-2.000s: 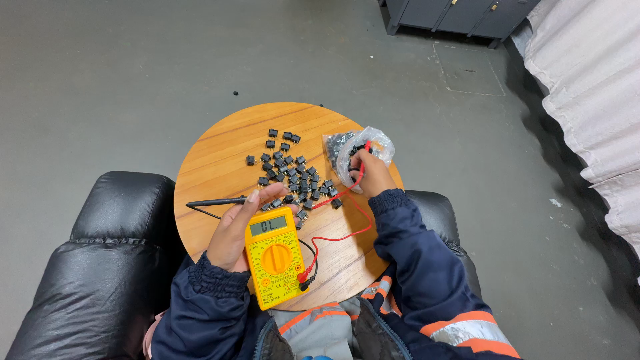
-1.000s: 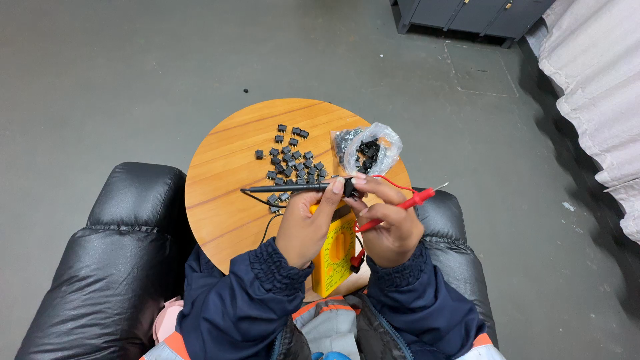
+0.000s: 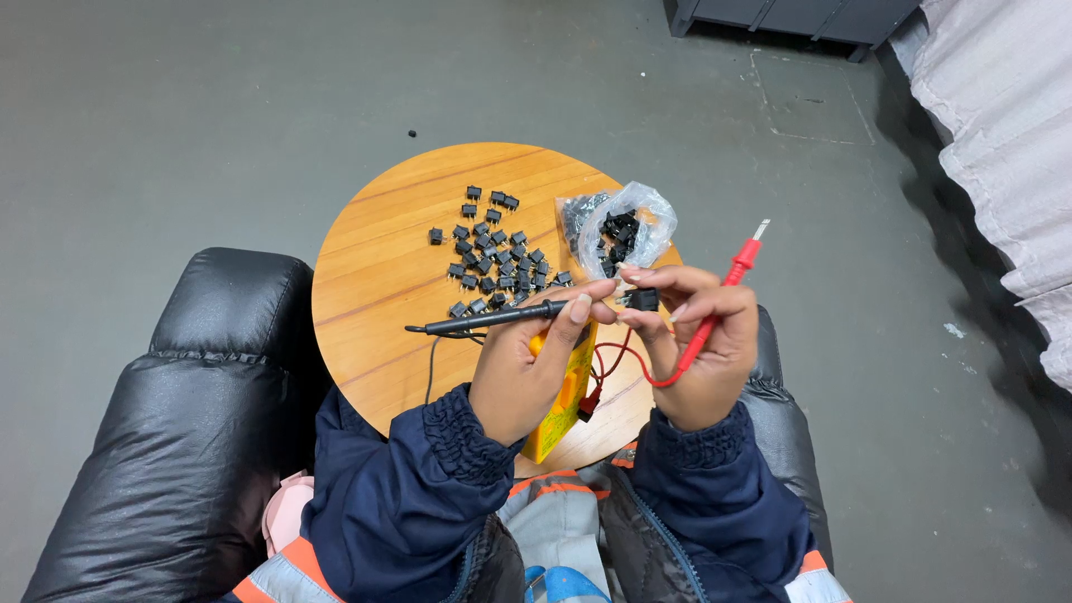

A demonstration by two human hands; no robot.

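My left hand [image 3: 532, 360] pinches the black test probe [image 3: 494, 318], its tip end toward the metal pins of a small black rocker switch [image 3: 642, 299]; contact cannot be made out. That switch is between the fingertips of my right hand [image 3: 703, 343], which also holds the red test probe [image 3: 702, 339] with its metal tip pointing up and away. The yellow multimeter [image 3: 557, 419] is tilted on edge beneath my left hand, its display hidden. Many similar black switches [image 3: 502, 257] lie loose on the round wooden table [image 3: 368, 276].
An open clear plastic bag [image 3: 662, 219] of black switches stands at the table's right edge. Black padded armrests [image 3: 201, 402] flank the table. A small black piece [image 3: 412, 133] lies on the grey floor. A grey cabinet [image 3: 787, 17] and pale curtain [image 3: 997, 126] are beyond.
Two seconds ago my left hand held the multimeter face up and my right hand was at the bag. Since then both hands have come together around a switch, and the red probe has swung to point outward.
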